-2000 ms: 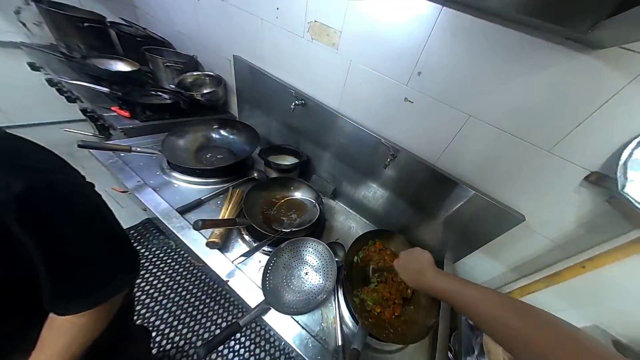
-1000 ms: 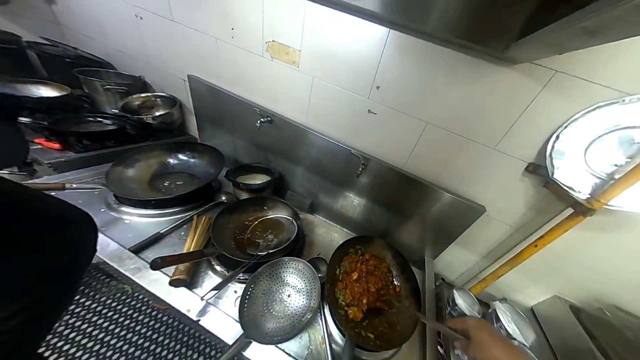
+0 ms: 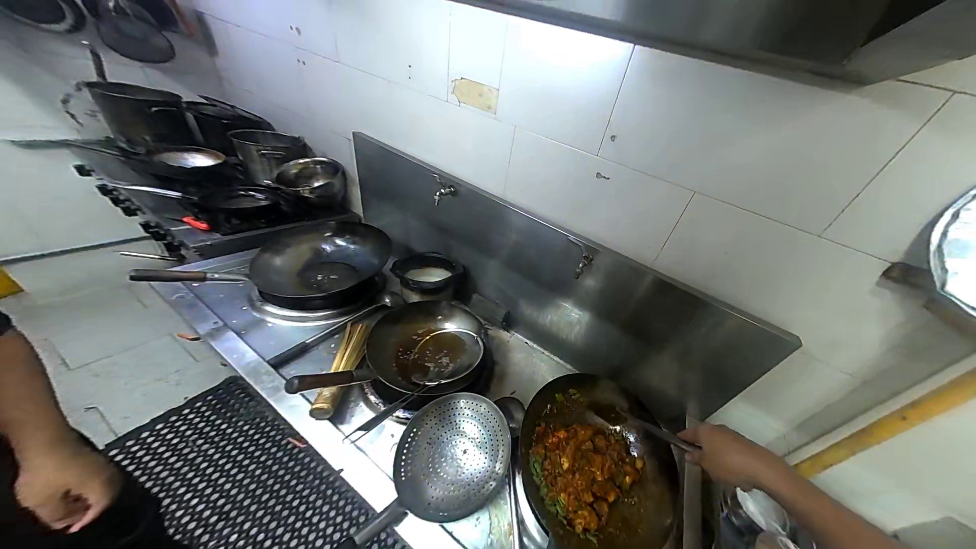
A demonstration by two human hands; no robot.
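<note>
My right hand [image 3: 720,454] comes in from the right edge and is shut on the thin metal handle of a cooking utensil [image 3: 660,435]. The utensil's head lies in a dark wok [image 3: 659,499], against a red-orange saucy food [image 3: 583,473] with green pieces; the head's shape is partly hidden. A perforated skimmer [image 3: 455,457] lies left of this wok, with a ladle [image 3: 509,412] between them. My left hand is not in view.
Further left are a pan [image 3: 389,339] with brown liquid and a round strainer, a bamboo brush [image 3: 343,366], a pot [image 3: 427,276] and another wok [image 3: 320,259]. A co-worker's hand [image 3: 65,488] hangs at lower left, over a perforated black mat [image 3: 229,457].
My right hand, at the wok's lower right one second ago, is now higher along its right side. The food in the wok has shifted. The view has swung left.
</note>
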